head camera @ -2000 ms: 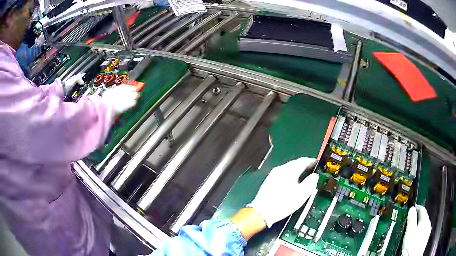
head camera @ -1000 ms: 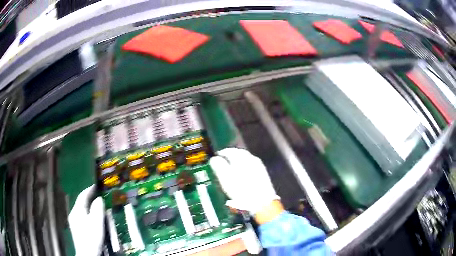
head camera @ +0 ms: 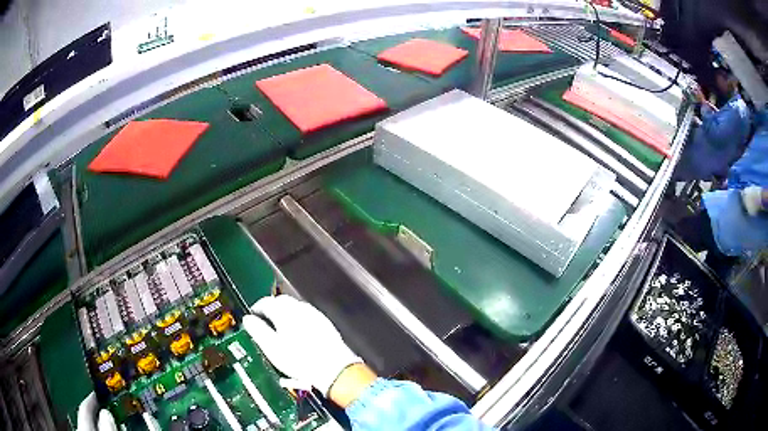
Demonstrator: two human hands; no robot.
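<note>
An open power unit, a shallow metal tray with a crowded green circuit board [head camera: 177, 379], lies at the lower left on a dark green pallet [head camera: 240, 252]. Four yellow-and-black transformers [head camera: 181, 343] and rows of pale grey bars cross the board. My right hand [head camera: 299, 343], in a white glove, holds the tray's right edge; its fingertips are partly hidden. My left hand [head camera: 94, 414], also gloved, is at the tray's left edge, mostly cut off by the picture's bottom. The unit's near end is out of view.
A silver-white metal housing [head camera: 497, 160] lies on another green pallet [head camera: 480, 286] to the right. Bare rollers [head camera: 387, 299] lie between. Red-orange foam pads [head camera: 320, 97] lie on the back lane. A black bin of small parts [head camera: 674, 316] stands lower right. People in blue are at far right.
The view has swung right, so the unit now appears at the lower left and the housing and bin have come into view. My hands stay at the unit's two sides.
</note>
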